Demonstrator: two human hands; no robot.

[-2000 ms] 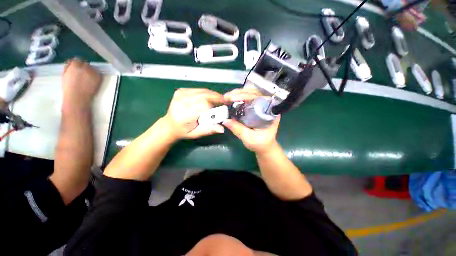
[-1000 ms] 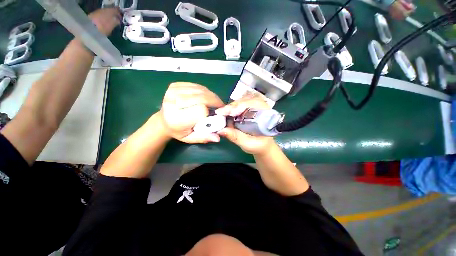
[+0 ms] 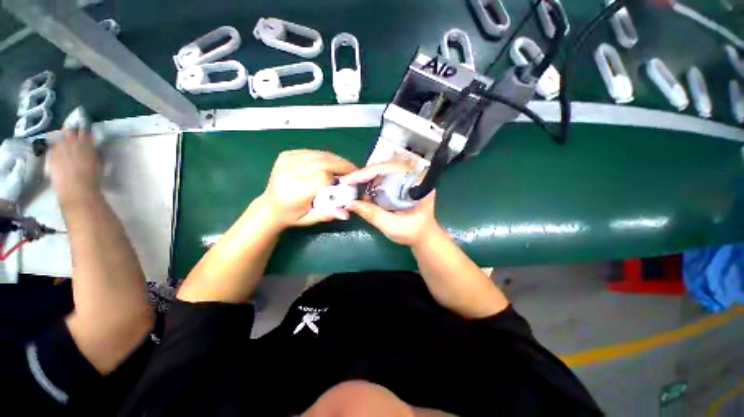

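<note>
My left hand (image 3: 298, 186) holds a white plastic housing (image 3: 333, 198), its solid end showing between the fingers; the rest is hidden by the hand. My right hand (image 3: 406, 218) is closed around a grey electric screwdriver (image 3: 395, 190), which lies sideways with its front end toward the housing. The bit and any screw are too small to make out. The black cord (image 3: 439, 163) runs up from the screwdriver's rear. The screw feeder (image 3: 420, 106), marked "A10", stands just beyond my right hand.
A pale metal rail (image 3: 285, 120) crosses behind the green bench (image 3: 555, 195). White housings (image 3: 287, 81) lie on the green conveyor beyond. A grey holder (image 3: 499, 106) stands right of the feeder. At left, a neighbour's blurred arm (image 3: 102, 252) reaches over a white board (image 3: 135, 212), near a dark tool (image 3: 24, 228).
The screwdriver's rear end and cord have tilted upward toward the feeder; both hands keep their holds. The neighbour's arm has drawn back from the conveyor and holds something white.
</note>
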